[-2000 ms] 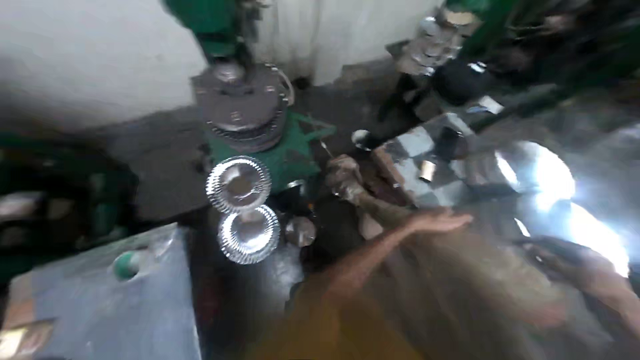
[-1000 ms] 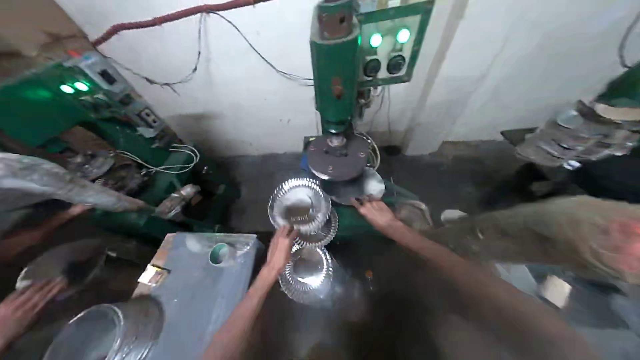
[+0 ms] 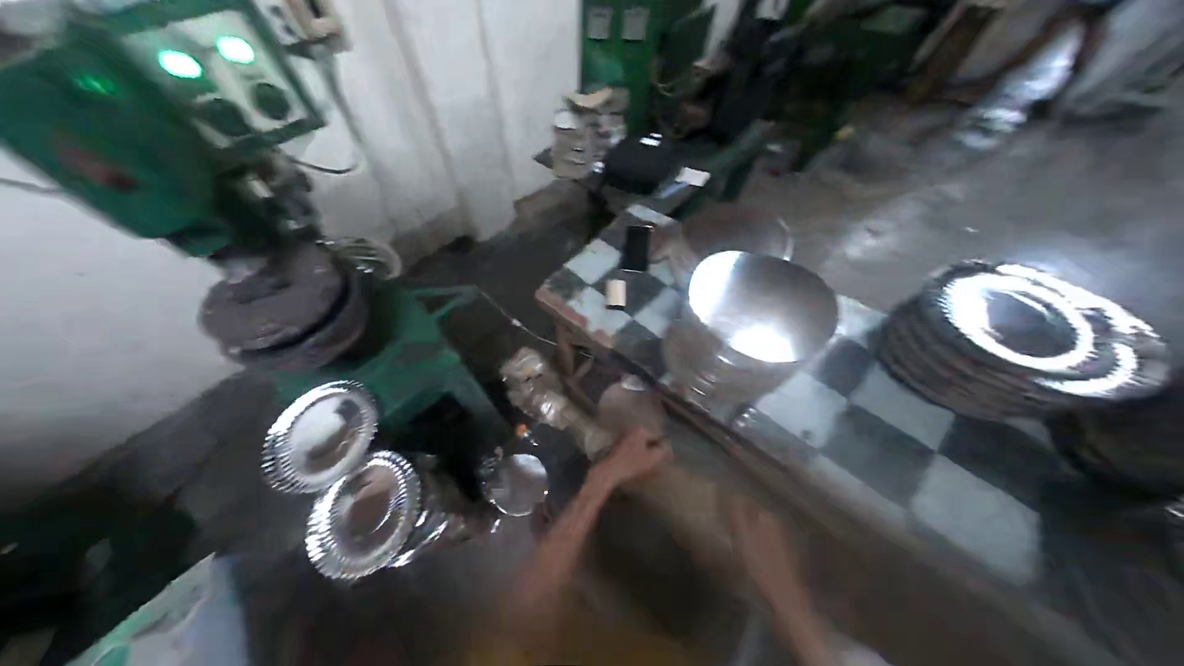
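My left hand is blurred at the centre, beside a pale, cloth-like roll; whether it holds anything cannot be told. My right hand is a blur just right of it, near the edge of the checkered table, and its fingers cannot be made out. Two shiny fluted metal plates, one upper and one lower, lie at the left below the green press. A small round metal piece is between them and my left hand. On the table stands a stack of smooth metal discs.
The checkered table runs along the right, bearing a stack of fluted metal plates, a dark phone and a small pale box. The round press die is at the left. A grey tabletop shows at the lower left.
The view has swung right from the press to the checkered table. My hands have moved away from the fluted plates and the press, where they were a second ago.
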